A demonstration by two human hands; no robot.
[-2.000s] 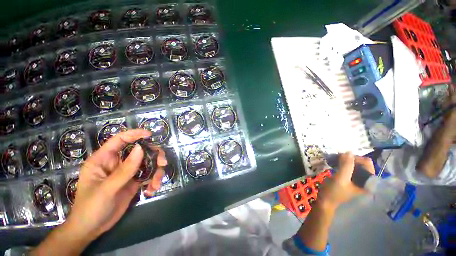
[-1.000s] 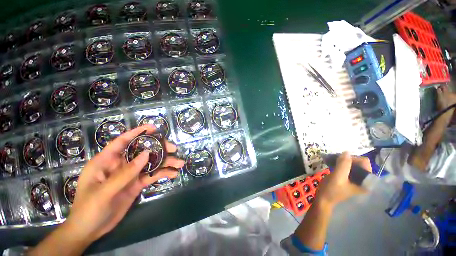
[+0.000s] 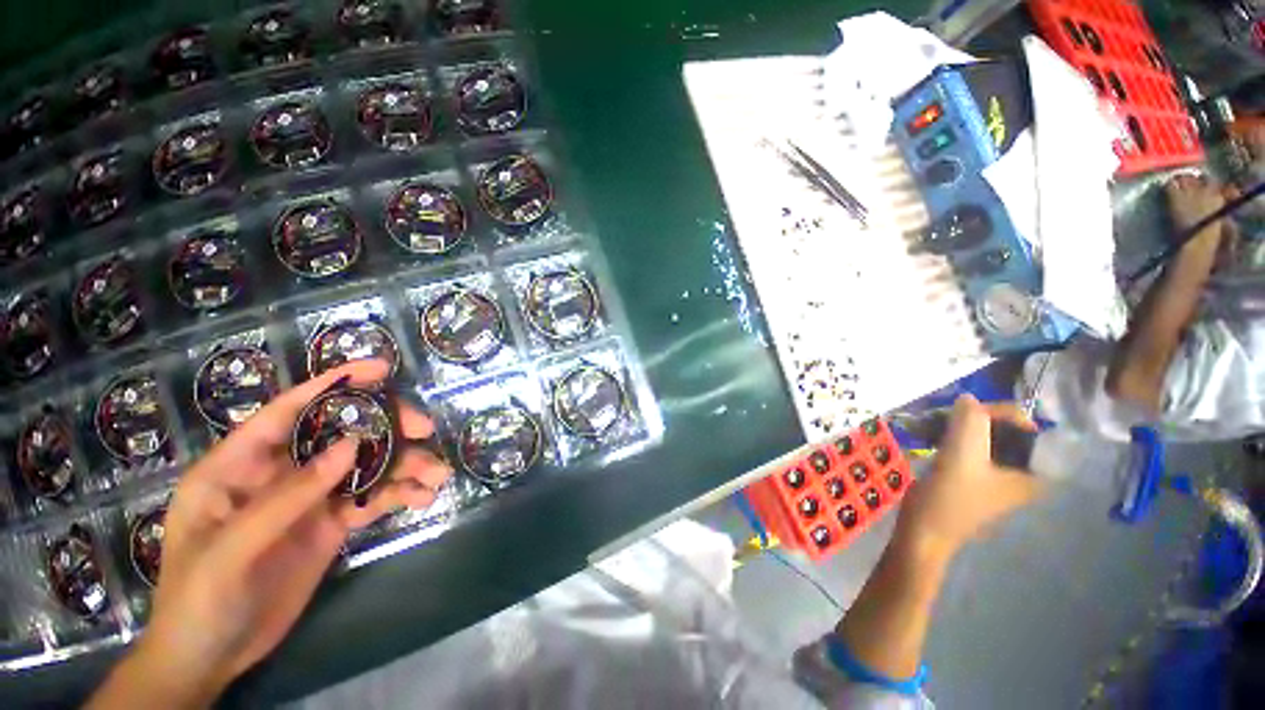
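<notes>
My left hand [image 3: 278,520] holds a round watch unit [image 3: 344,436] between thumb and fingers, over the near part of the clear blister tray [image 3: 641,441]. The unit is a black disc with a thin shiny rim. Many similar units lie in the tray's square pockets. My right hand [image 3: 964,479] is closed around a dark cylinder, the electric screwdriver [image 3: 1013,444], just right of the white board's near end. Its tip points left; the bit cannot be made out clearly. A blue band is on my right wrist.
The white board [image 3: 888,312] bears tweezers [image 3: 828,185] and small dark screws [image 3: 828,393]. Beyond it are a blue power box [image 3: 957,194] and white paper [image 3: 1075,208]. Red trays stand at the far right [image 3: 1117,83] and below the bench edge [image 3: 837,488]. Another person's arm [image 3: 1165,305] is at right.
The view has shifted, so the tray and board sit further left. My left hand still holds the unit, now tilted differently. My right hand with the screwdriver has moved slightly away from the board's near end.
</notes>
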